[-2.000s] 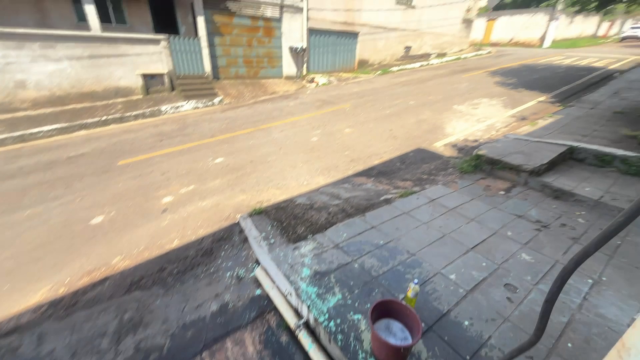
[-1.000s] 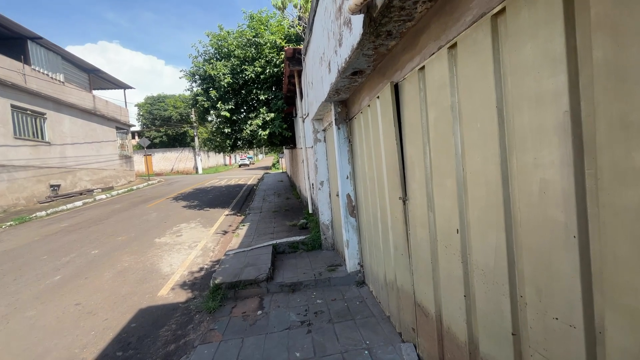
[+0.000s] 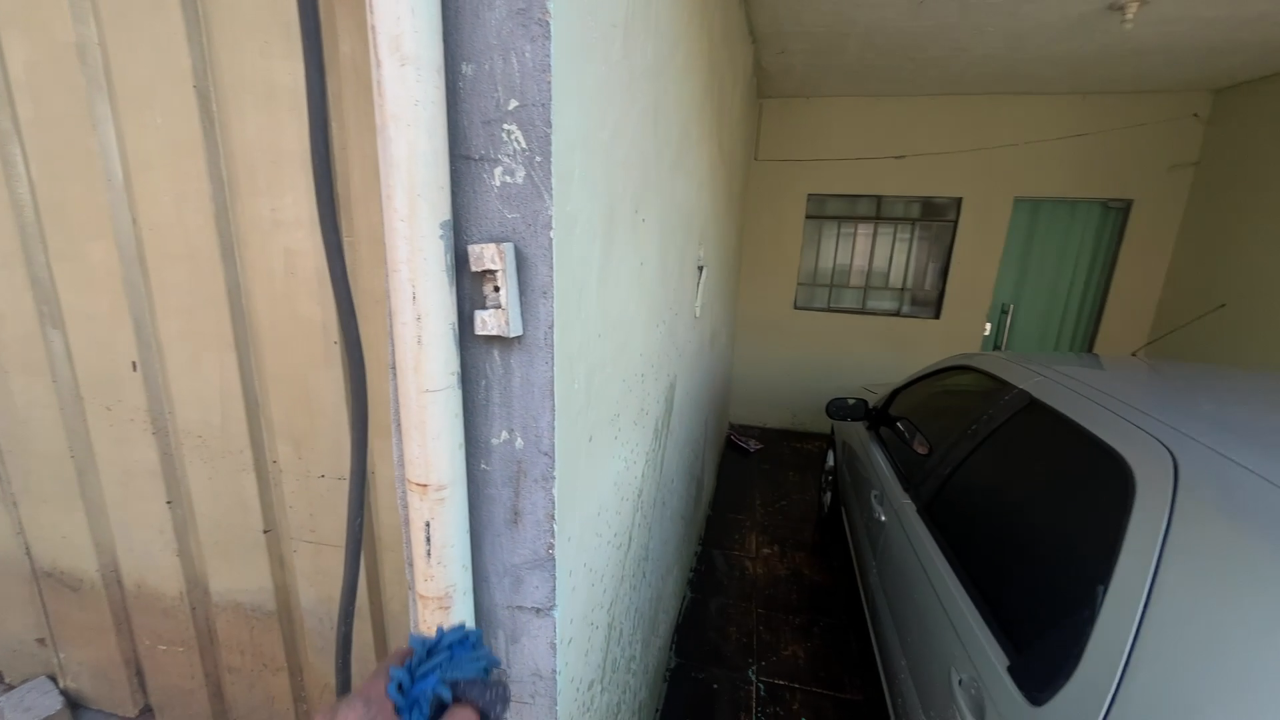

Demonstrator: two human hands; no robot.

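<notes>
My left hand [image 3: 365, 700] shows only in part at the bottom edge, left of the middle. It is closed on a bunched blue microfiber cloth [image 3: 440, 668] with thick, noodle-like strands. A darker grey part sits at the bundle's right side; whether it belongs to the cloth, I cannot tell. Just above and behind the cloth runs the lower part of a stained white vertical pipe [image 3: 425, 400]. Beside the pipe stands a grey-painted wall edge [image 3: 505, 420] with a small broken bracket-like fitting [image 3: 497, 290]. My right hand is out of view.
A black hose or cable [image 3: 345, 350] hangs in front of a beige ribbed metal gate [image 3: 170, 400] on the left. Right of the pale green wall [image 3: 630, 330], a silver car [image 3: 1060, 480] stands in a carport with a dark, wet-looking tiled floor [image 3: 760, 600].
The view has swung from the street and pavement to the pipe, wall edge and carport. My left hand with the blue cloth has come into view.
</notes>
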